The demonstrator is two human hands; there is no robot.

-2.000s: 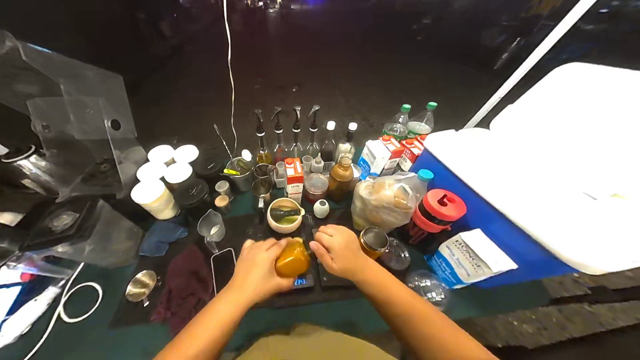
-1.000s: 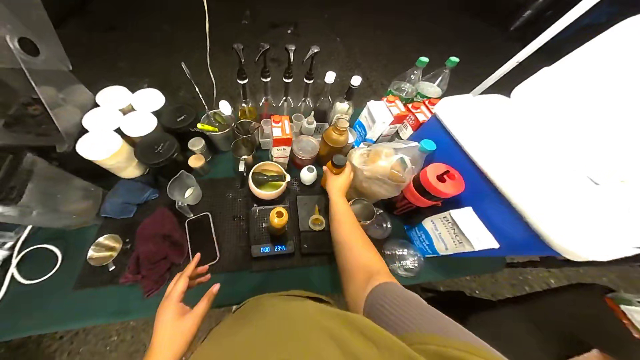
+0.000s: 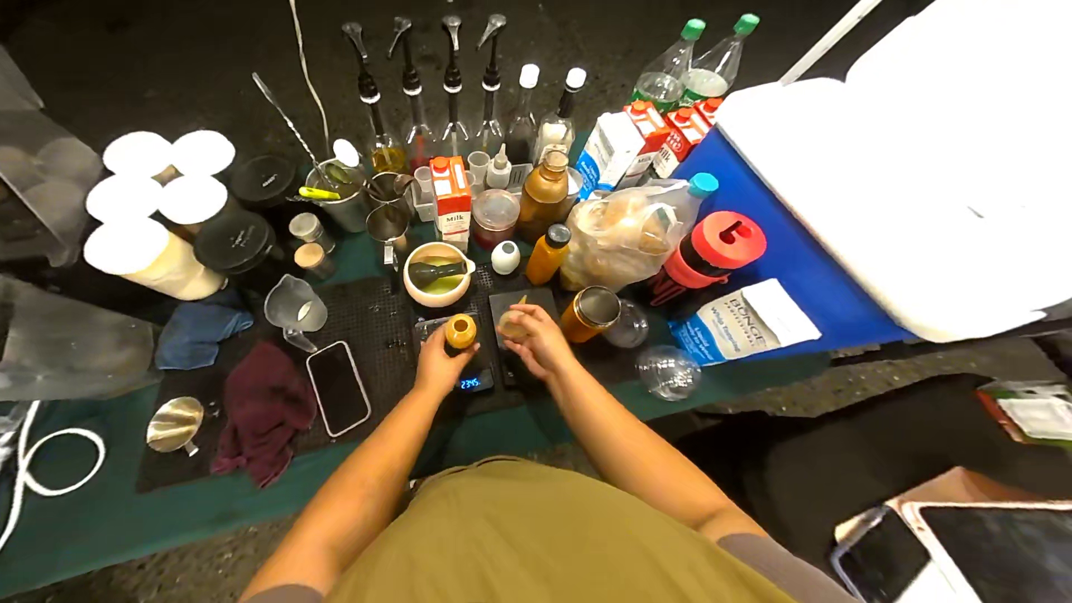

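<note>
My left hand (image 3: 444, 360) is closed around a small round amber vessel (image 3: 461, 332) with an opening on top, at a digital scale (image 3: 475, 381) whose display is lit. My right hand (image 3: 540, 339) has its fingers on a small round, pale strainer-like piece (image 3: 512, 325) over a second dark scale (image 3: 528, 299). Behind the hands stands a white spouted bowl (image 3: 438, 293) with green liquid and a dark whisk or pestle (image 3: 437, 271) in it. An orange bottle with a black cap (image 3: 548, 255) and an open amber metal-rimmed cup (image 3: 591, 313) are right of them.
A milk carton (image 3: 452, 205), a brown bottle (image 3: 544, 194) and several pourer bottles stand behind. A bagged item (image 3: 624, 234), a red-lidded jug (image 3: 712, 251) and a clear dome lid (image 3: 668, 372) lie right. Left are a phone (image 3: 338, 389), a maroon cloth (image 3: 268, 410) and a measuring jug (image 3: 295, 310).
My left hand has come from beside the phone to the small amber vessel. My right hand has left the black-capped bottle and moved to the small round piece over the right scale.
</note>
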